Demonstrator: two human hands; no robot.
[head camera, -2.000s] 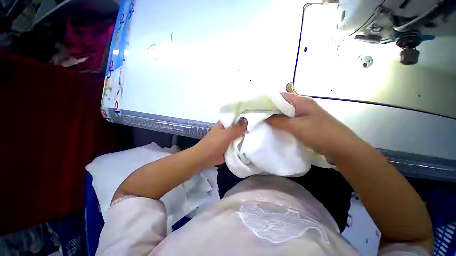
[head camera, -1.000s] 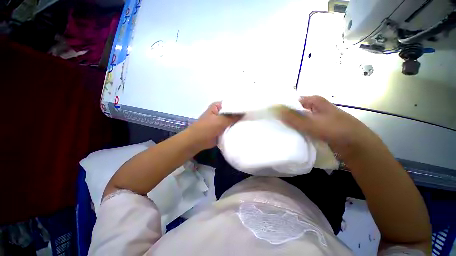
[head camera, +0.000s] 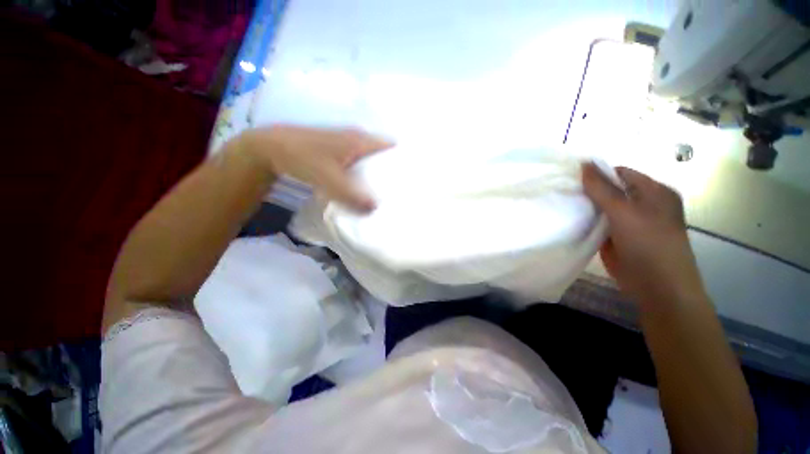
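A white fabric piece (head camera: 471, 222) is spread between my hands over the near table edge, its lower part hanging toward my lap. My right hand (head camera: 635, 208) grips its right end, fingers bent over the cloth. My left hand (head camera: 324, 164) is at its left end, blurred, with thumb and fingers apart over the cloth; whether it pinches any cloth cannot be told. The sewing machine head (head camera: 724, 53) stands at the upper right, beyond my right hand, with nothing of the fabric under it.
The white table (head camera: 355, 53) has blue patterned tape (head camera: 258, 44) at its left edge. A pile of white cut pieces (head camera: 266, 310) lies at my left lap side. Dark red cloth (head camera: 80, 195) hangs at the left. The grey table edge (head camera: 595, 297) runs in front of me.
The bundled fabric is now opened out wider. My left hand has moved left and up, my right hand a little right. The view has shifted, so the machine head sits farther right and lower.
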